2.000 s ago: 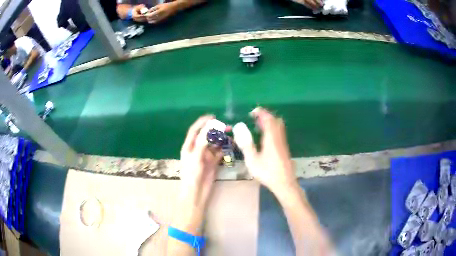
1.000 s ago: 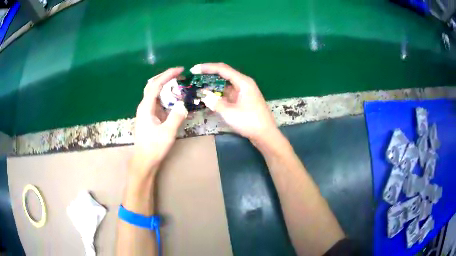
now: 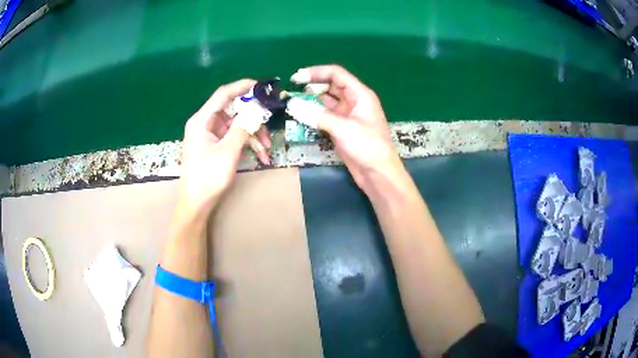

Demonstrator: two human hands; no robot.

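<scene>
My left hand [image 3: 225,129], with off-white finger covers and a blue wrist strap [image 3: 183,284], holds a black rounded part [image 3: 267,94] beside something white, which the fingers partly hide. My right hand [image 3: 344,119] pinches a small green circuit board [image 3: 301,131] between thumb and fingers. The board is close to the right of the black part. Whether they are joined cannot be told. Both hands are over the belt's near edge.
The green conveyor belt [image 3: 315,42] has a chipped pale edge [image 3: 448,138]. A tan cardboard mat [image 3: 259,266] at left bears a yellow tape ring [image 3: 38,268] and a white cloth [image 3: 112,287]. A blue sheet [image 3: 622,231] at right bears several grey-white housings [image 3: 553,199].
The view has tilted down onto the bench since the oldest frame. Since the middle frame, the black part has turned upward in my left hand and the board hangs lower under my right thumb.
</scene>
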